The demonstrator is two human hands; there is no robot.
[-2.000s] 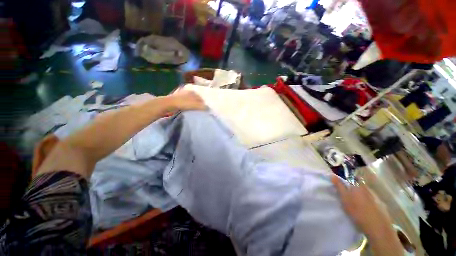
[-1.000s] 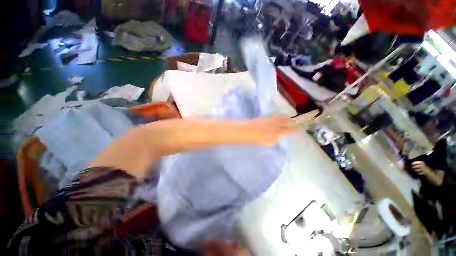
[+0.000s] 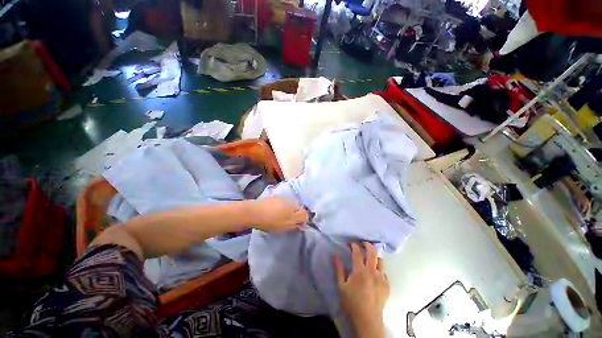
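A pale blue-grey garment piece (image 3: 350, 178) lies bunched over the machine table's left part and hangs over the front edge toward my lap. My left hand (image 3: 280, 214) grips the cloth near its middle, fingers closed on a fold. My right hand (image 3: 362, 277) lies on the cloth at the table edge, fingers spread; no fold shows pinched in it. An orange basket (image 3: 86, 218) to the left holds more of the same cloth (image 3: 171, 171).
The brightly lit needle plate area (image 3: 449, 313) is at the lower right, with a tape roll (image 3: 569, 305) beside it. A wooden-edged parts trough (image 3: 485, 211) runs behind. Red crates (image 3: 412, 109) stand farther off. Paper and cloth scraps lie on the green floor (image 3: 218, 105).
My left arm has drawn back from across the table. The raised, blurred cloth now lies on the table. My right hand has come up into view onto the cloth.
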